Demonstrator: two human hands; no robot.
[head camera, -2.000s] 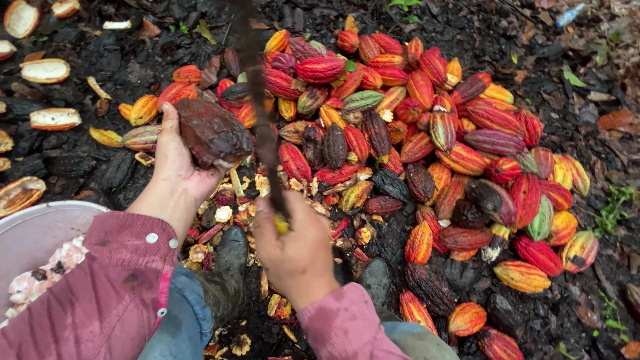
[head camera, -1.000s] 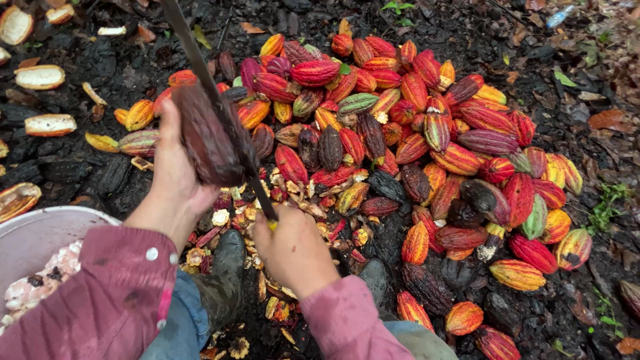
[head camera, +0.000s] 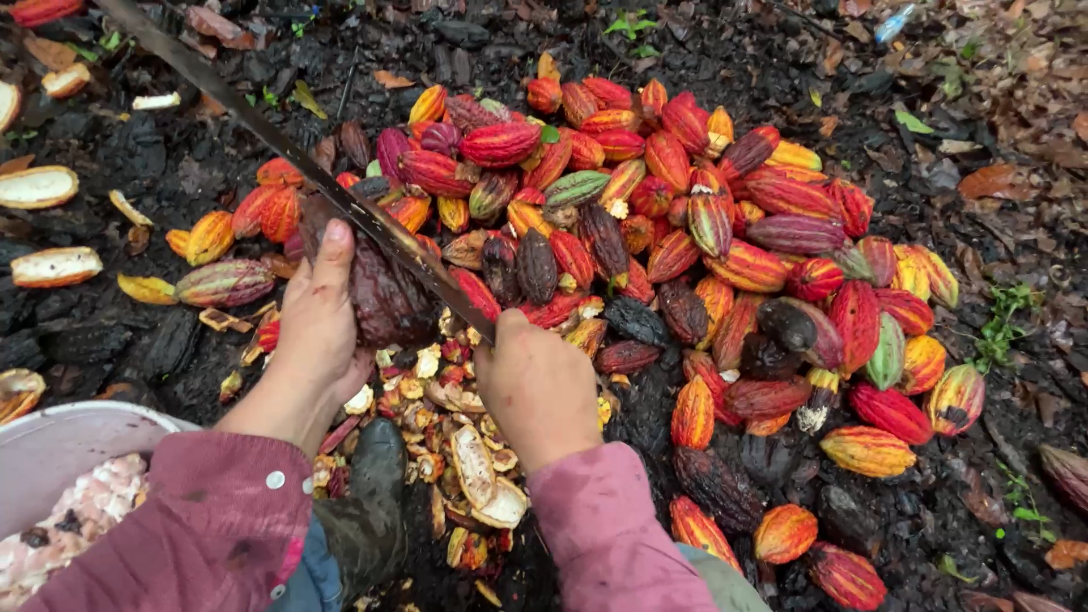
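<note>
My left hand (head camera: 319, 327) holds a dark brown cacao pod (head camera: 387, 289), its thumb along the near side. My right hand (head camera: 537, 382) is closed around the handle end of a machete; the handle itself is hidden in the fist. The long dark machete blade (head camera: 340, 191) runs up to the left, passing over the pod; whether it touches the pod I cannot tell. Beyond and to the right of my hands lies a heap of whole cacao pods, among them a red pod (head camera: 500, 144) and a green pod (head camera: 886, 351). Cut husk pieces (head camera: 473, 466) lie below my hands.
A pale bucket (head camera: 93, 412) with whitish cacao pulp (head camera: 85, 518) stands at the lower left. Opened husk halves (head camera: 56, 267) lie on dark wet ground at the left. A rubber boot (head camera: 374, 484) is between my arms. A plastic bottle (head camera: 894, 23) lies at the top right.
The machete, upright and blurred two seconds ago, now slants to the upper left over the pod. Pale husk pieces now lie beside the boot where none showed one second ago.
</note>
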